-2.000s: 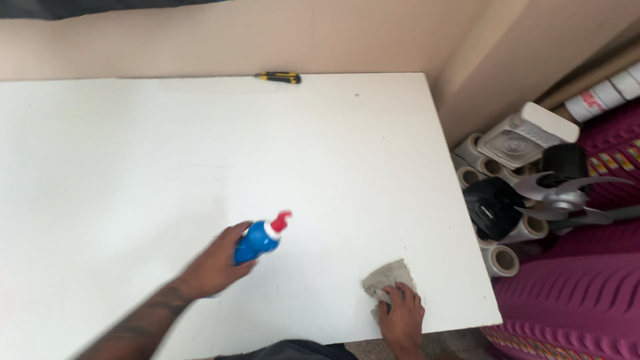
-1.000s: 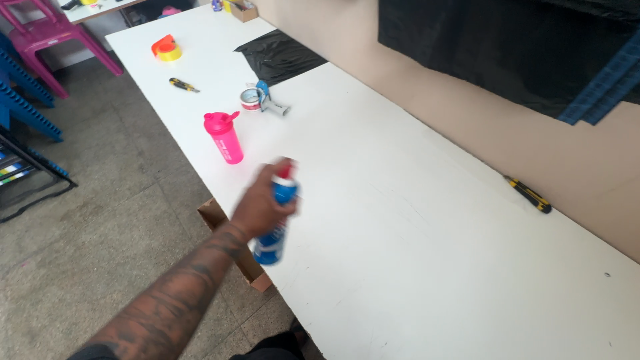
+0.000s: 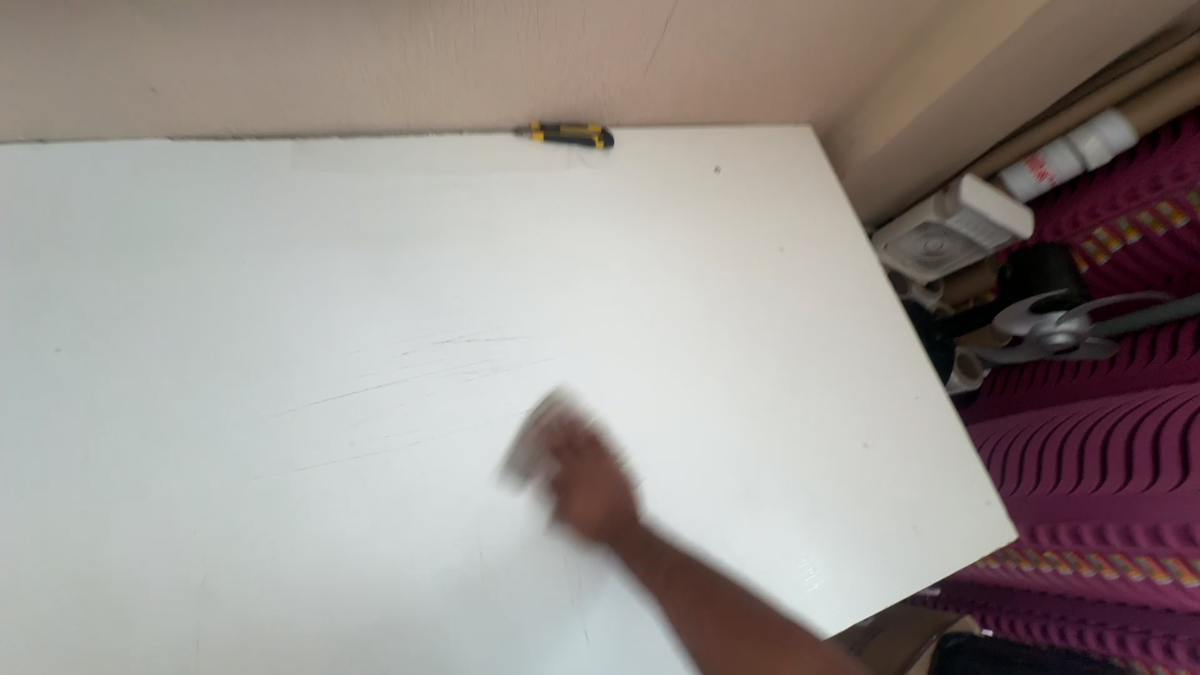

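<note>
My right hand (image 3: 591, 473), blurred by motion, reaches in from the lower right over the white tabletop (image 3: 422, 272). Its fingers press on a greyish cloth (image 3: 536, 441) at about the middle of the table. Thin dark scratches mark the surface to the left of the cloth. Against the wall at the table's back edge lies a black and yellow utility knife (image 3: 570, 135). My left hand is outside the view, and so is the blue bottle.
Past the table's right edge stand a white box fan (image 3: 952, 230), a grey fan blade (image 3: 1059, 335), cardboard rolls (image 3: 966, 368) and stacked magenta plastic chairs (image 3: 1087, 450). A beige wall (image 3: 375, 66) runs along the back.
My left hand, seen holding the blue bottle in both earlier frames, is out of view. My right hand and the cloth have moved left from near the table's right front corner. The view swung left and back.
</note>
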